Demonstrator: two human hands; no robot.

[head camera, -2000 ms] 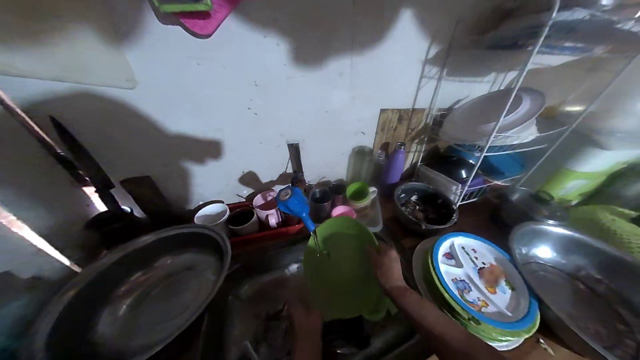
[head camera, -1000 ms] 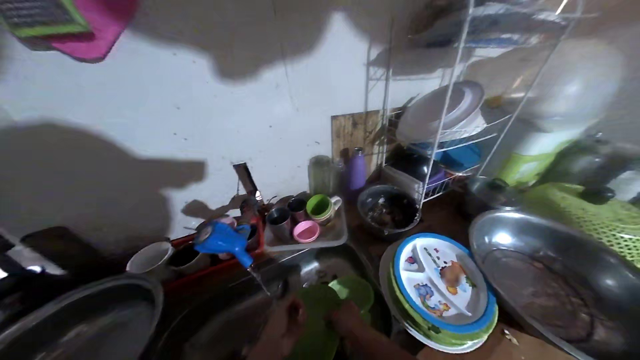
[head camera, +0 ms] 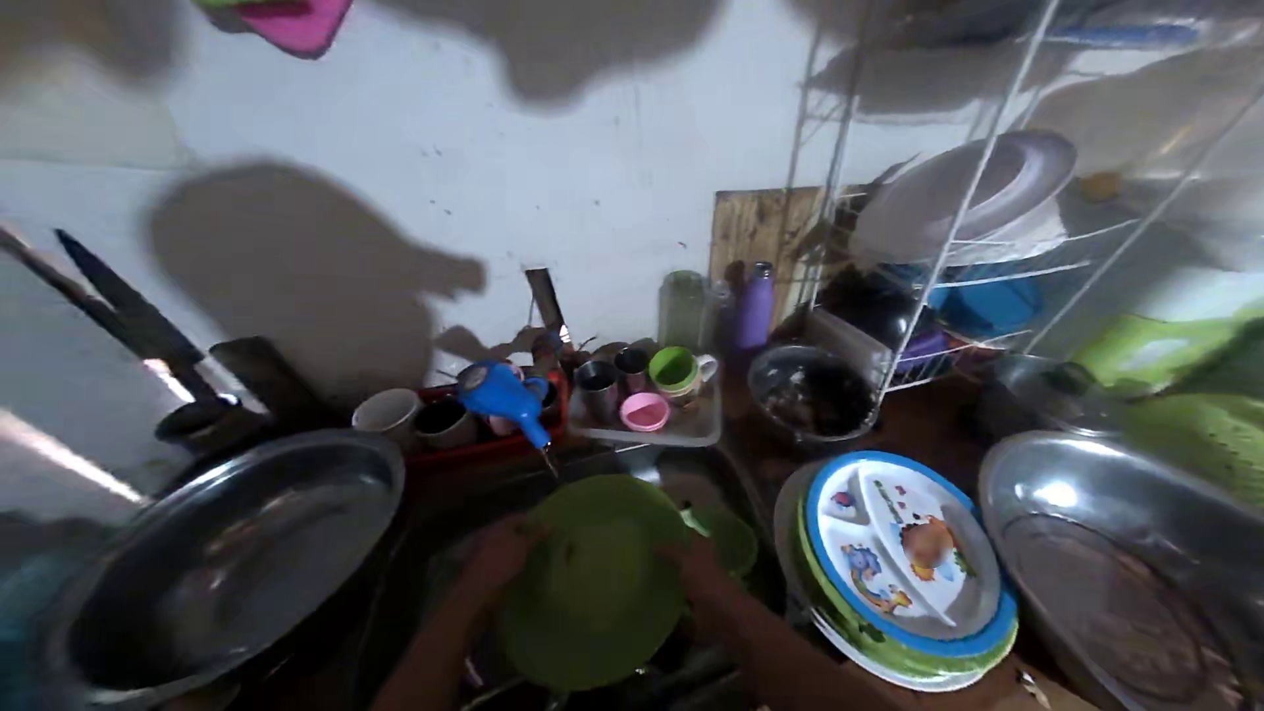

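A round green plate (head camera: 594,583) is held over the dark sink (head camera: 731,474), below the blue tap (head camera: 506,397), whose spout points down at its upper edge. My left hand (head camera: 504,553) grips the plate's left edge, its fingers partly on the near face. At the right edge my right hand (head camera: 696,568) holds the same plate; its fingers are dim and partly hidden. A second green dish (head camera: 726,538) lies behind, just right of the plate. A thin stream leaves the spout.
A large metal basin (head camera: 237,563) stands left, another (head camera: 1116,583) right. Beside the sink is a plate stack topped by a blue-rimmed divided plate (head camera: 928,548). Behind stand a tray of cups (head camera: 681,430), a metal bowl (head camera: 815,395), a purple bottle (head camera: 756,306) and a wire rack (head camera: 963,217).
The green plate was low in the sink a second ago and is now raised, its broad face showing, between my hands. The view has swung right and back.
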